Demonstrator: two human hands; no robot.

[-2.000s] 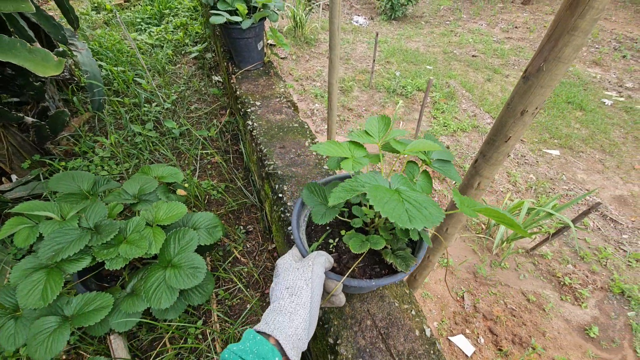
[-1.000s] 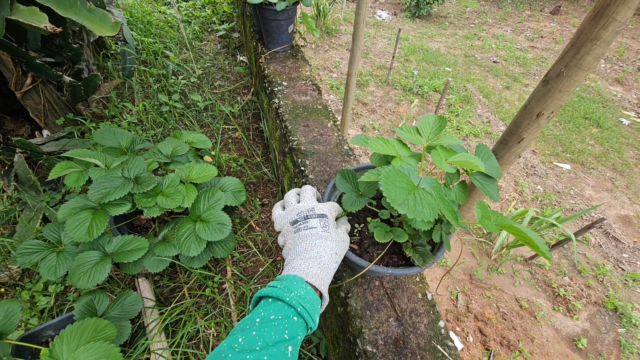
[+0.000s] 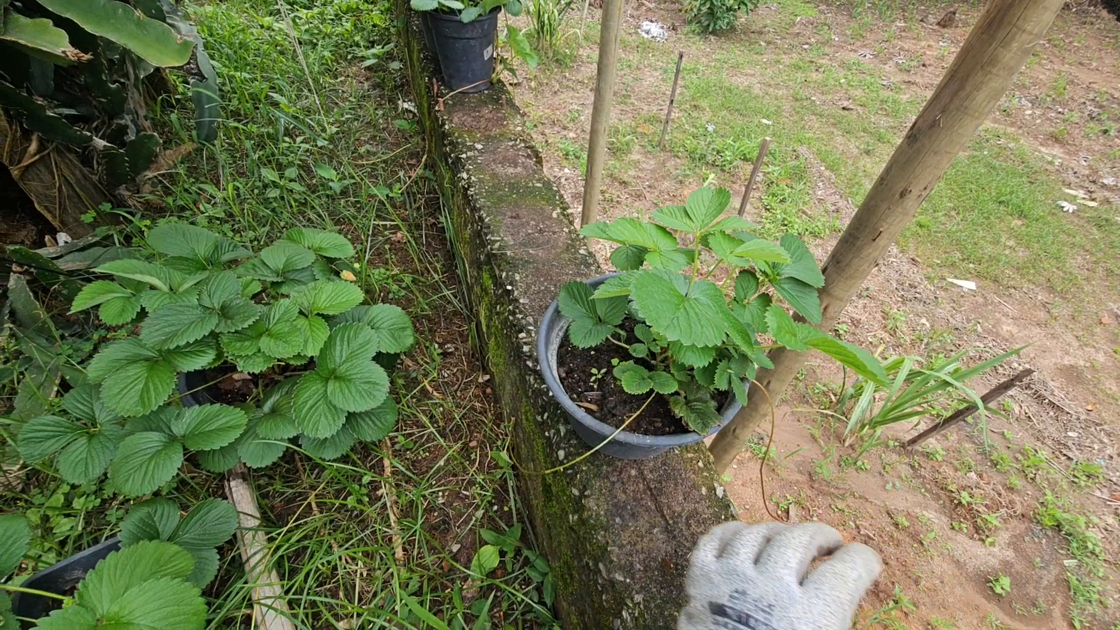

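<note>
A strawberry plant (image 3: 691, 306) grows in a dark grey round plastic pot (image 3: 604, 429), which stands on top of a mossy low wall. My right hand (image 3: 779, 577), in a light grey work glove with print on its back, is at the bottom edge, right of the wall and below the pot, not touching it. Its fingers are somewhat bent and spread; the palm is hidden and nothing shows in it. My left hand is out of view. A thin runner (image 3: 604, 451) hangs over the pot's near rim.
The wall (image 3: 525, 210) runs away toward another black pot (image 3: 464, 48). More potted strawberry plants (image 3: 289, 341) grow at left in grass, beside a wooden stick (image 3: 254, 551). A leaning wooden pole (image 3: 901, 184) and an upright one (image 3: 604, 105) stand right of the wall.
My left hand, earlier gripping the pot's near left rim and then beside the pot with its back showing, has left the view. My right hand has come in at the bottom right.
</note>
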